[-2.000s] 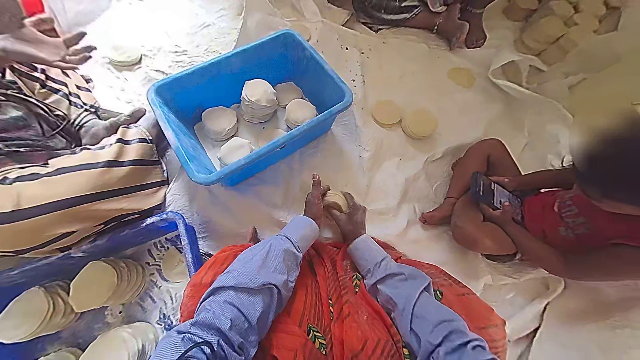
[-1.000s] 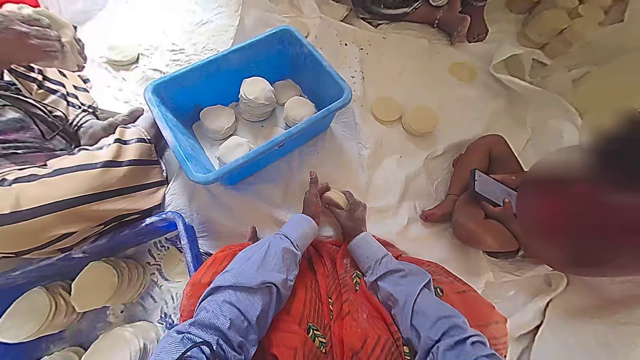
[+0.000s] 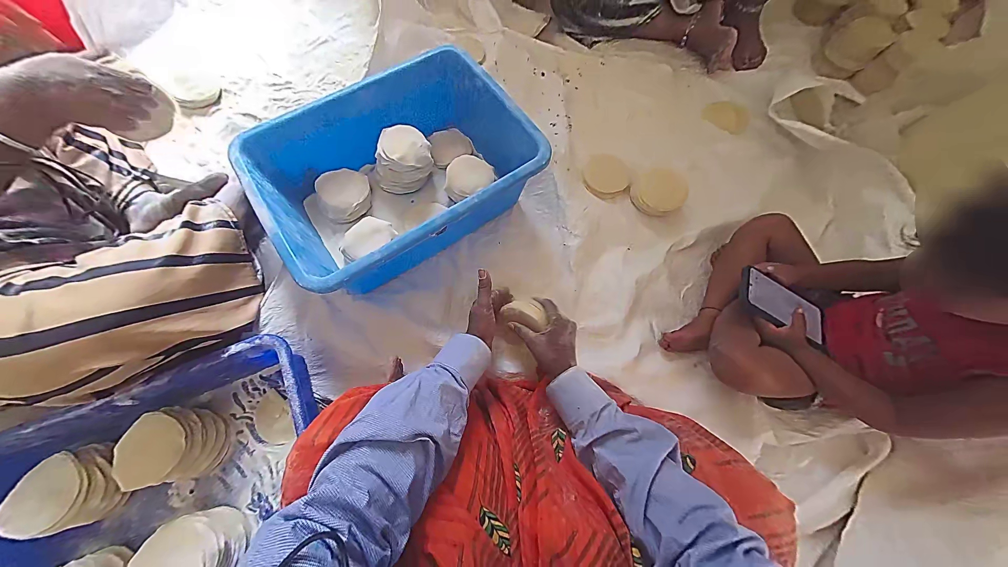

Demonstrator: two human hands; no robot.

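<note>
My right hand [image 3: 551, 335] is closed around a small stack of pale dough discs [image 3: 525, 313] in front of my lap. My left hand [image 3: 484, 311] is held on edge at the stack's left side, its thumb pointing up; whether it grips the stack is hard to tell. Just beyond both hands is a light blue plastic tub [image 3: 409, 252] with several floury stacks of discs [image 3: 404, 157] in it. Two low piles of yellowish discs [image 3: 659, 191] lie on the cloth to the tub's right.
A dark blue crate [image 3: 295, 378] with rows of discs is at lower left, beside a person in striped clothing [image 3: 134, 299]. A seated person holding a phone [image 3: 783, 303] is at right. Another person's feet [image 3: 732, 39] are at the top. The pale cloth [image 3: 622, 260] is wrinkled.
My hands have stayed in front of my lap around the disc stack. At upper left, the other person's hand has moved. The phone at right has tilted.
</note>
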